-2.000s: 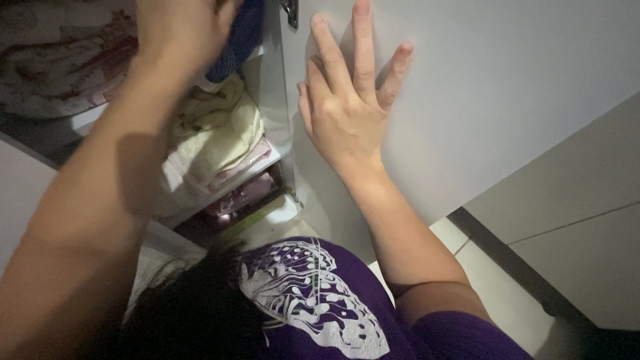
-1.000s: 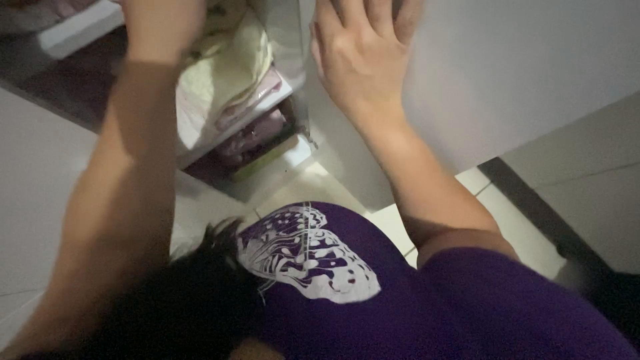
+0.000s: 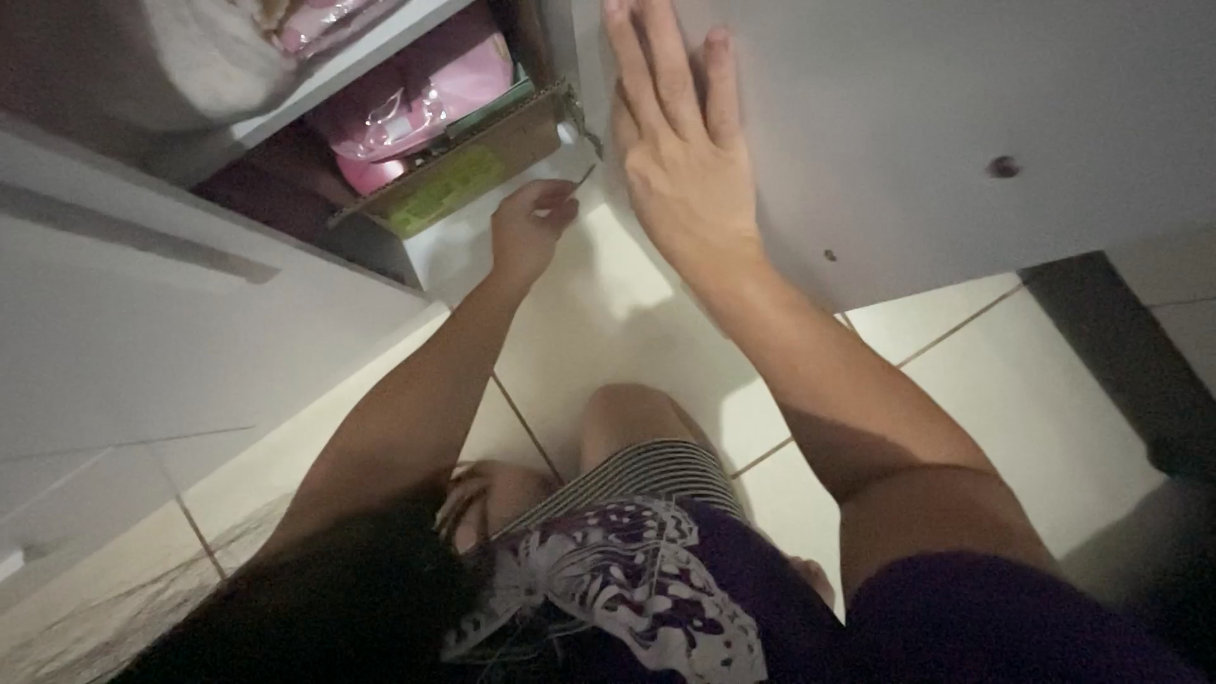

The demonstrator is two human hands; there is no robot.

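Observation:
My left hand (image 3: 534,228) is low in front of the cabinet, its thumb and fingers pinched on a small thin dark object (image 3: 585,177) too small to name. Just above it stands a cardboard box (image 3: 475,171) with a yellow-green patch, on the cabinet's bottom level. Pink items in clear plastic (image 3: 418,104) sit behind the box's front edge. My right hand (image 3: 686,161) lies flat against the inner face of the grey-white cabinet door (image 3: 912,123), fingers spread a little, holding nothing.
A shelf (image 3: 351,71) above the box bears pale cloth (image 3: 214,57) and a pink package. Another door panel (image 3: 180,275) with a long recess stands at the left. Below are floor tiles (image 3: 636,332) and my bent knee (image 3: 632,408). A dark bar (image 3: 1111,351) runs along the right.
My left hand has come down from the upper shelves to the front of the bottom box. My right hand stays on the door. The view has shifted downward, showing my knees.

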